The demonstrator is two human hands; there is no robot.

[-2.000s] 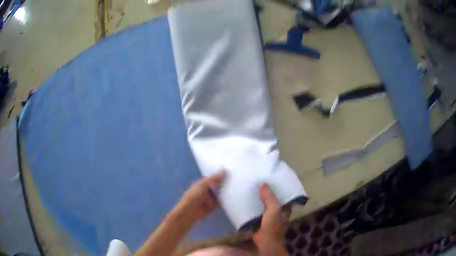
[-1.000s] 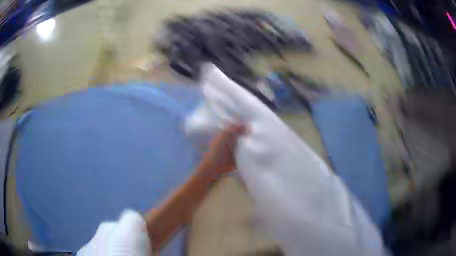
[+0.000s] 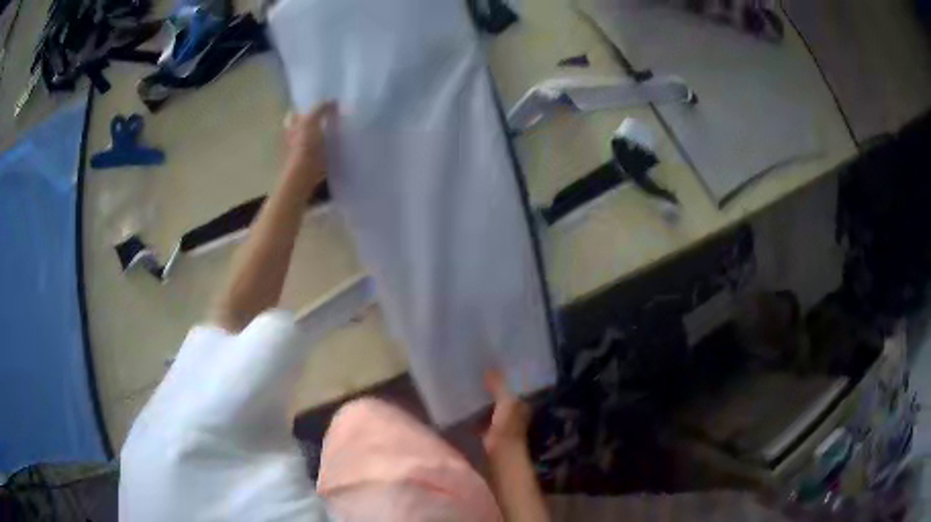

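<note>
A long folded panel [image 3: 419, 194], pale grey-white on top with a dark edge along its right side, lies lengthwise before me on the cutting table [image 3: 352, 245]. My left hand [image 3: 311, 138] grips its left edge near the upper part. My right hand [image 3: 505, 418] grips its near end at the lower right corner, by the table edge. The fingers under the panel are hidden. Any layers inside the fold cannot be made out.
Light blue panels [image 3: 41, 296] lie at the left. A blue spring clamp [image 3: 128, 143] and black-and-white strips [image 3: 219, 224] lie beside the panel. A strip heap [image 3: 92, 41] is at the upper left. A pale grey panel [image 3: 735, 122] lies at the right, above the table's edge.
The pale panel has moved from beside the blue panels to the right, past the clamp. The view has turned right. My left hand has shifted up its edge; my right hand is visible again.
</note>
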